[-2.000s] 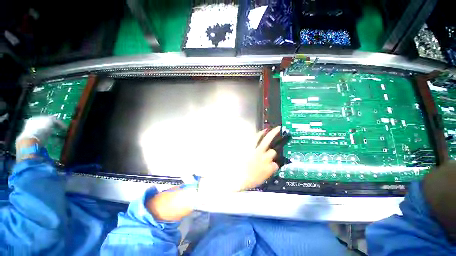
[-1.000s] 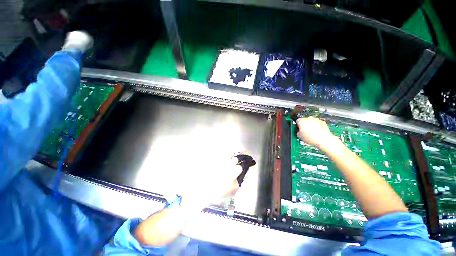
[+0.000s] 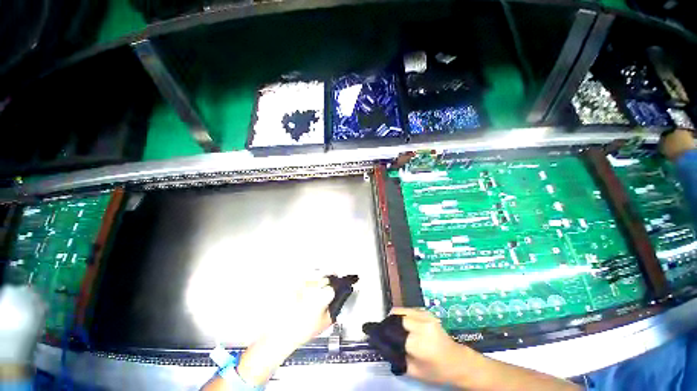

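Note:
A green circuit board [image 3: 520,237] lies in a black carrier, with a reddish-brown crossbar [image 3: 388,244] at its left. My left hand [image 3: 309,305] is over the shiny metal plate [image 3: 229,252], left of the crossbar. My right hand [image 3: 428,344] is at the carrier's near left corner. Black coverings hide the fingertips of both hands, which are near each other but apart. Glare washes out part of my left hand. I cannot tell whether either hand holds anything small. A small green-brown block [image 3: 423,159] stands at the board's far left corner.
Behind the rail are bins of white pieces [image 3: 267,122], dark-blue cylinders [image 3: 367,107] and tiny blue parts [image 3: 443,119]. More boards lie at left [image 3: 57,252] and right [image 3: 665,206]. A neighbour's blurred white glove [image 3: 19,321] is at lower left; another person's hand [image 3: 677,142] is at far right.
My right hand has moved from the board's far left corner to its near left corner, close to my left hand. The neighbour's glove went from upper left to lower left. The view has shifted.

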